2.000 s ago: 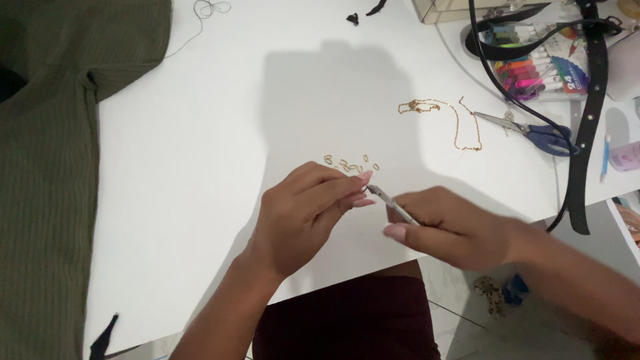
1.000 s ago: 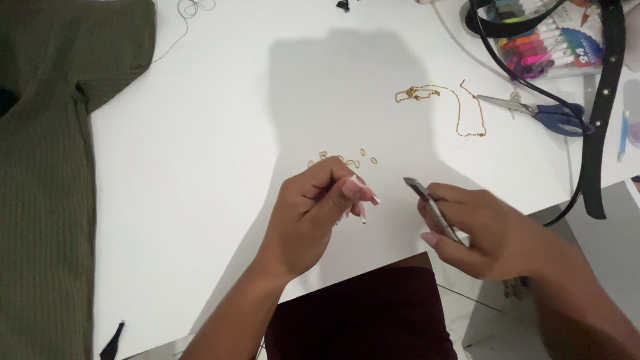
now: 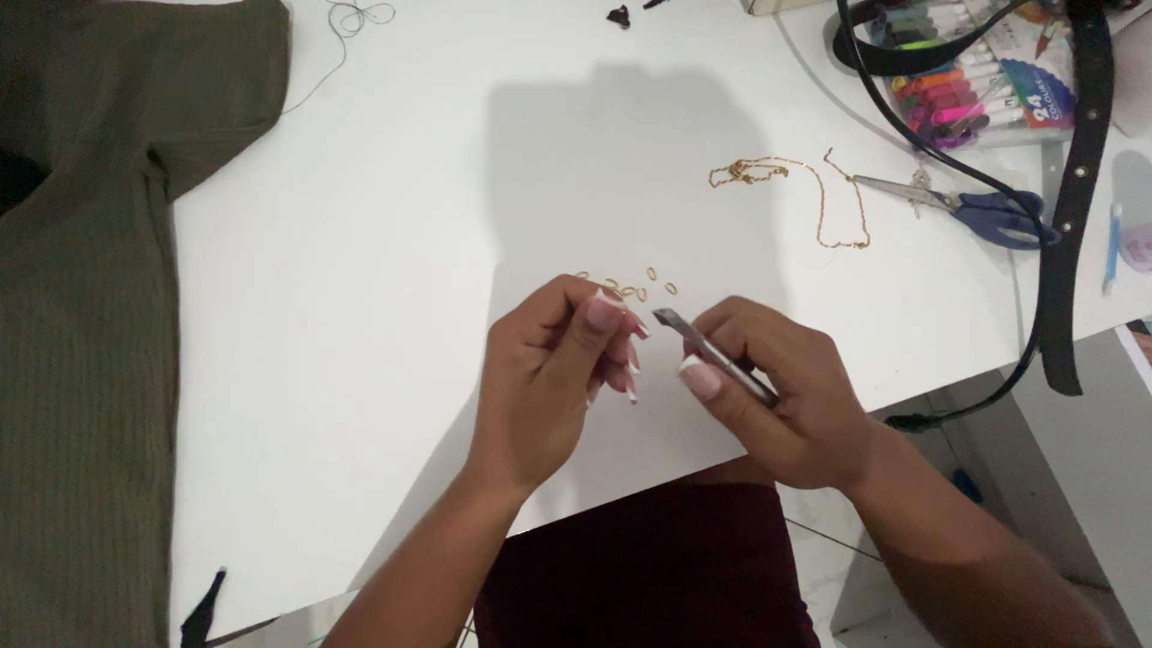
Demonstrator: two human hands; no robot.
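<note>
My right hand [image 3: 774, 387] is closed around a small metal nipper-like tool [image 3: 715, 351], its tip pointing up and left toward my other hand. My left hand [image 3: 558, 369] has its thumb and index finger pinched together; a tiny gold-coloured bit shows at the fingertips, too small to make out. Just beyond the left fingers lie several small gold oval links [image 3: 641, 293], partly covered by that hand. A thin gold chain [image 3: 821, 202] rests in loose bends farther back on the white table.
Blue-handled scissors [image 3: 954, 205] touch the chain's right part. Behind are a pack of coloured markers [image 3: 972, 99], a black cable [image 3: 954, 153] and a black belt with eyelets [image 3: 1071, 243]. An olive ribbed garment [image 3: 85, 342] covers the left side, near loose thread [image 3: 342, 31]. The white tabletop [image 3: 342, 297] extends between.
Two seconds ago the tool's tip was at my left fingertips; it then moved away to the right. Since one second ago the two hands have come somewhat closer together.
</note>
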